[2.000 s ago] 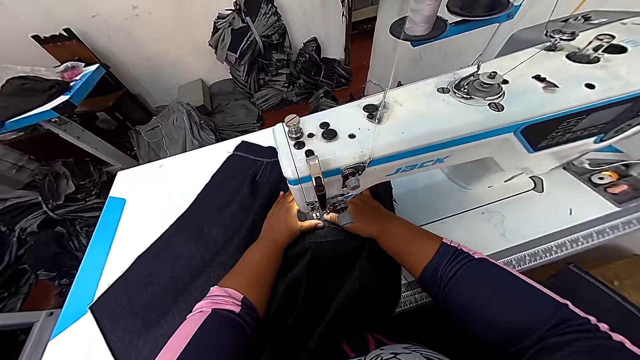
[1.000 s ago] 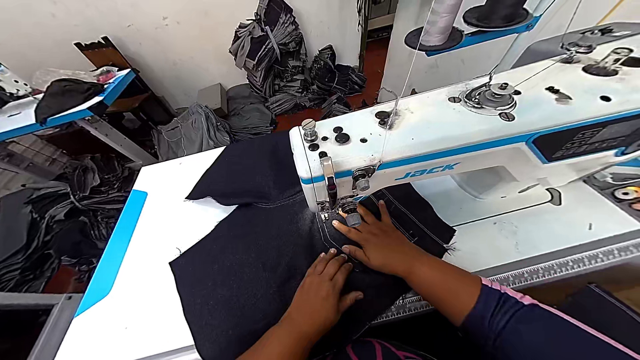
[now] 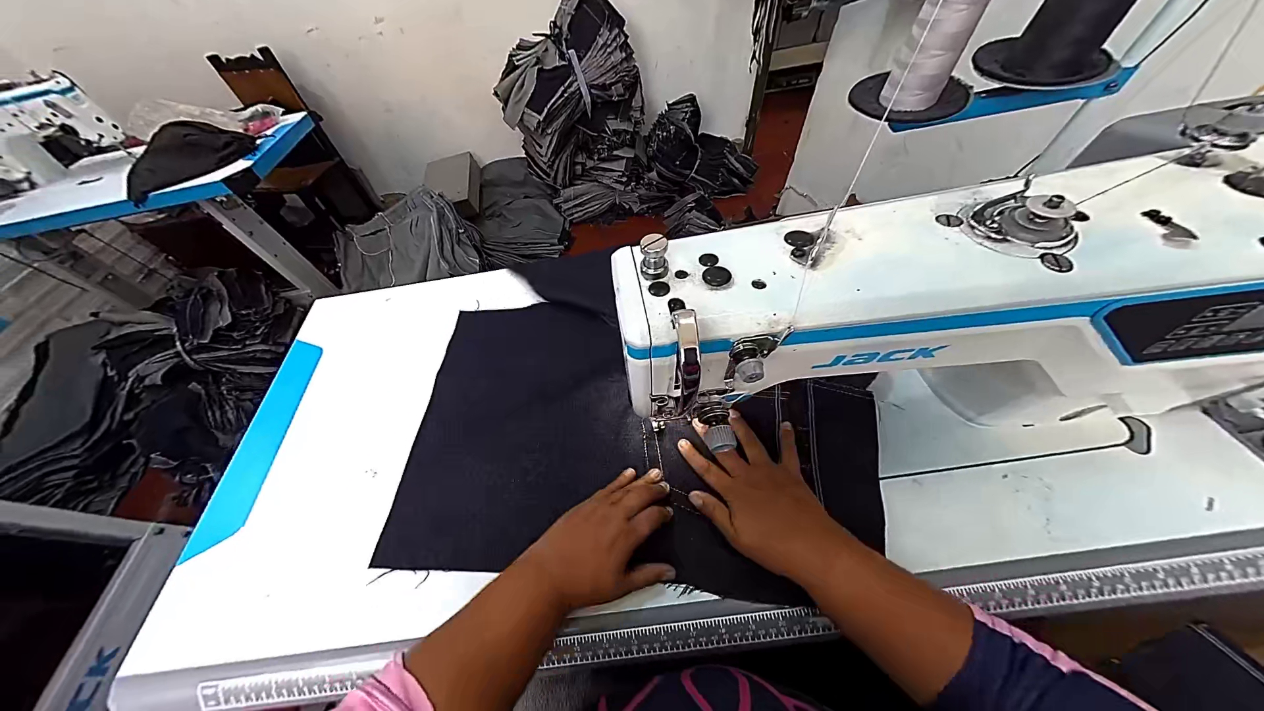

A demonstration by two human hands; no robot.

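Dark denim fabric (image 3: 523,425) with stitched seam lines lies across the bed of a white Jack sewing machine (image 3: 889,286). My left hand (image 3: 607,538) rests on the cloth in front of the presser foot (image 3: 662,420), fingertips beside a stitched line. To its right, my right hand (image 3: 760,494) presses the cloth flat with its fingers spread, near the needle area. Neither hand grasps anything. The needle tip is too small to make out.
A white table with a blue edge strip (image 3: 257,444) carries the machine, and a ruler strip (image 3: 691,632) runs along its front. Bundles of cut denim (image 3: 583,109) lie behind. Thread cones (image 3: 928,59) stand at the upper right. Another sewing table (image 3: 217,183) is at the left.
Two seconds ago both hands were close around the presser foot; now they lie in front of and beside it. The fabric has turned and spread out on the table.
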